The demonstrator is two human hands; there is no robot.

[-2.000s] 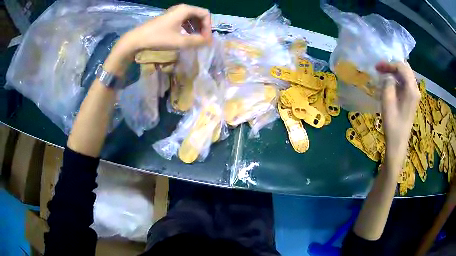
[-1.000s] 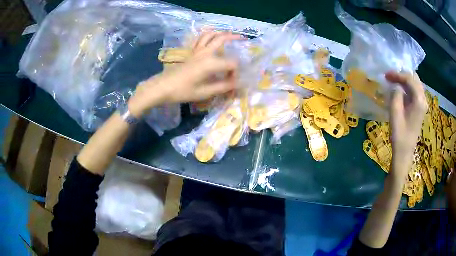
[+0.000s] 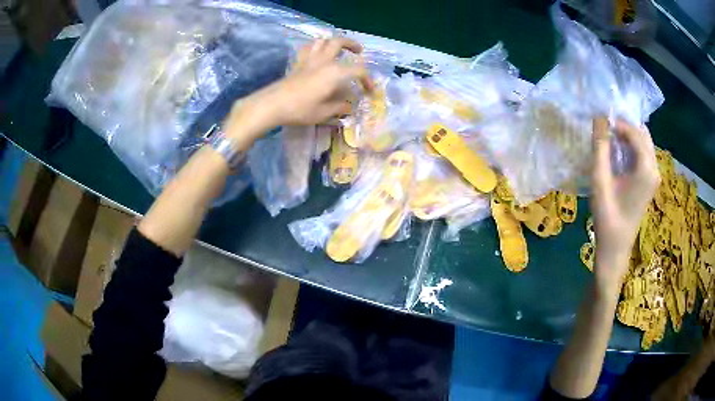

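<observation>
My right hand (image 3: 623,184) is closed on a bunch of emptied poly bags (image 3: 560,133), a whitish wad with no clear yellow inside. My left hand (image 3: 317,90) is over the bagged parts, its fingertips at a small clear bag with yellow inside (image 3: 372,117); I cannot tell if it grips it. A bare yellow part (image 3: 462,158) lies on the bags at the centre. More bagged parts (image 3: 368,215) lie in front of it. A few bare yellow parts (image 3: 511,235) lie partly under the held bags.
A large clear poly bag (image 3: 125,86) lies at the left of the green bench (image 3: 486,294). A heap of unwrapped yellow parts (image 3: 666,243) is at the right. An open carton (image 3: 278,313) with whitish bags (image 3: 212,325) stands below. Part of another person's arm (image 3: 686,384) shows bottom right.
The yellow part in the right hand's bag is out of it, and a bare part now lies on the central bags. The held bags have swung left over the bare parts. The left hand has moved right.
</observation>
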